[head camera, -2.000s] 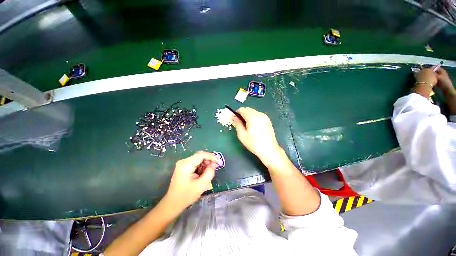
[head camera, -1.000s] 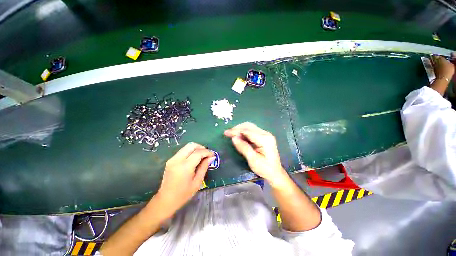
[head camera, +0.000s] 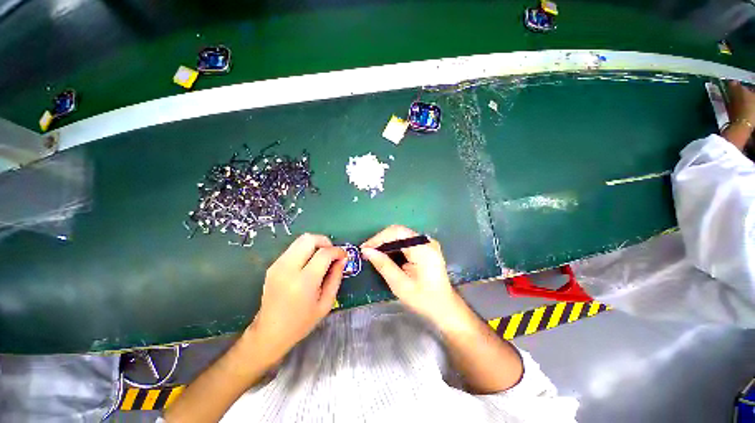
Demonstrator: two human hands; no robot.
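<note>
My left hand holds a watch housing by its left side, low over the bench near its front edge; my fingers cover part of it. My right hand holds black tweezers, with its fingertips at the right side of the housing. A heap of small dark leaded components lies at the left, with a smaller heap of white pads to its right. A second housing lies beyond, with its yellow-and-white battery beside it.
A white rail separates the bench from the conveyor belt, which carries spaced housings. A clear plastic sheet lies at left, a thin pale stick at right. Another person's white sleeve is at the right edge.
My right hand has moved from the white heap down to the held housing, and the black tweezers now show crosswise. My left hand keeps the housing. The belt housings at left have shifted left.
</note>
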